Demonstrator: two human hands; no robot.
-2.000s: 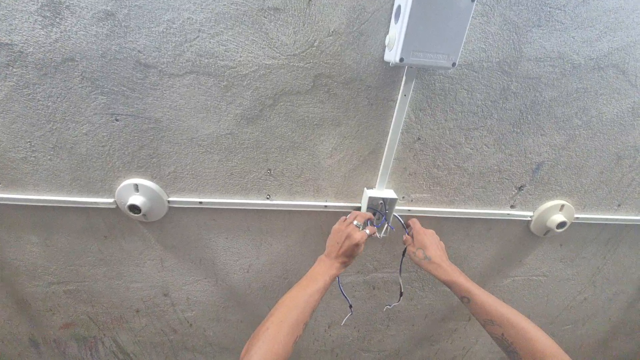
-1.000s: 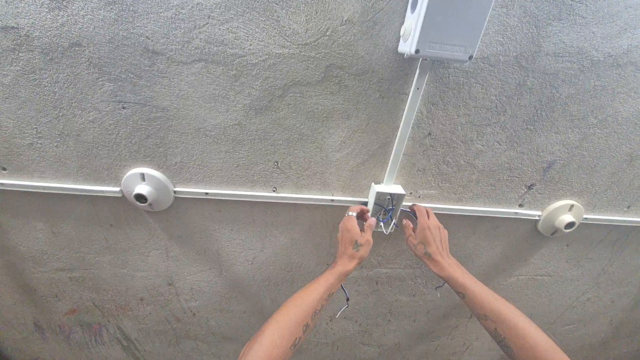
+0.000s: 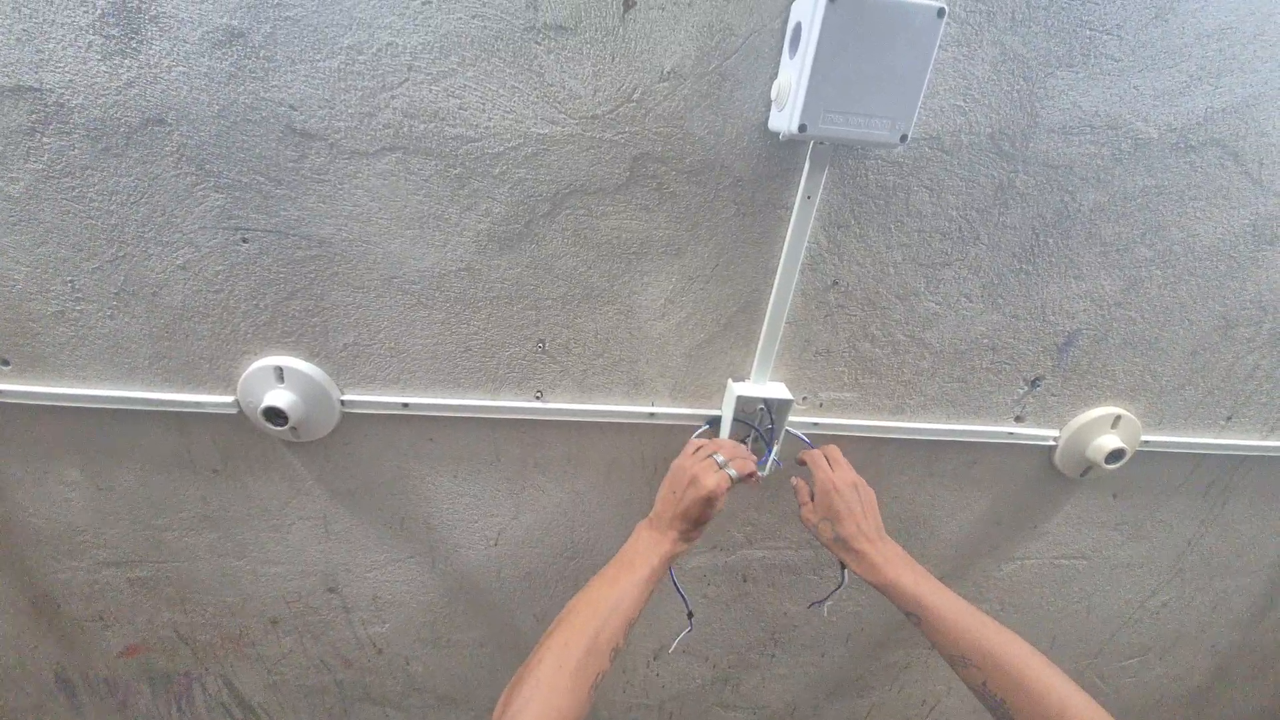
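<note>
A small white open-faced electrical box (image 3: 738,405) is fixed to the wall, with blue and white wires (image 3: 765,435) inside it. My left hand (image 3: 700,485), wearing rings, is at the box's lower left edge with its fingertips by the wires; whether it grips one is unclear. Just right of the box is my right hand (image 3: 835,500), its fingers bent near a blue wire that leaves the box; its hold on that wire cannot be made out. Wire ends (image 3: 683,605) dangle below my left hand, and another pair (image 3: 835,592) hangs below the right.
White trunking (image 3: 530,409) crosses the wall on both sides of the box. Round lamp holders sit on it at left (image 3: 290,398) and right (image 3: 1097,442). A vertical trunking strip (image 3: 792,265) rises to a larger grey junction box (image 3: 873,70).
My left hand has moved from the box's left side to its lower edge since one second ago. My right hand remains beside the box, slightly lower.
</note>
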